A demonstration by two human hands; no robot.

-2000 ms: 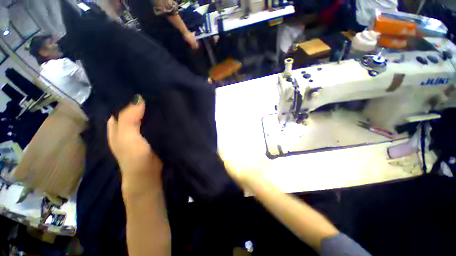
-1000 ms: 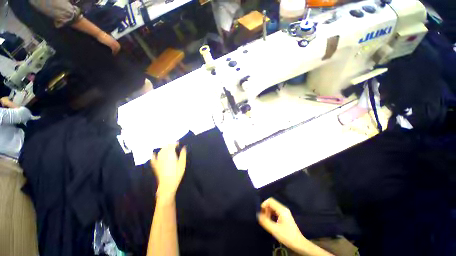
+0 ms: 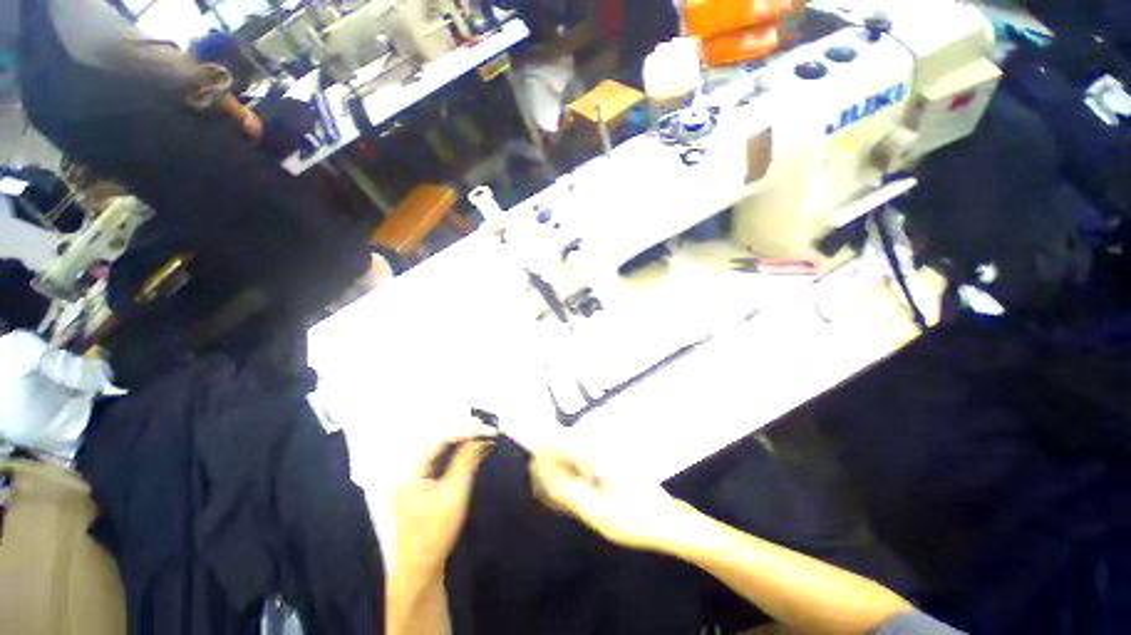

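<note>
A black garment piece [image 3: 521, 546] hangs over the front edge of the white machine table [image 3: 409, 335]. My left hand [image 3: 434, 496] holds its upper edge between thumb and fingers. My right hand [image 3: 577, 484] is just to the right, its fingers closed at the same edge; what lies between its fingertips is too blurred to tell fully. The cream-white sewing machine [image 3: 695, 186] with blue lettering stands behind and right of my hands. The cloth is in front of the needle area [image 3: 558, 304], apart from it.
Pinkish-red snips [image 3: 775, 266] lie on the machine bed. Black cloth heaps lie at left [image 3: 223, 496] and right [image 3: 992, 434]. A person in dark clothes [image 3: 211, 186] stands at the back left. A wooden stool [image 3: 416, 217], a whitish bottle or cone [image 3: 672, 68] and orange boxes [image 3: 740, 27] are behind.
The black piece was lifted at the left, then came down at the table front. My right hand has moved from lower right up to its edge, close to my left hand. The view has shifted.
</note>
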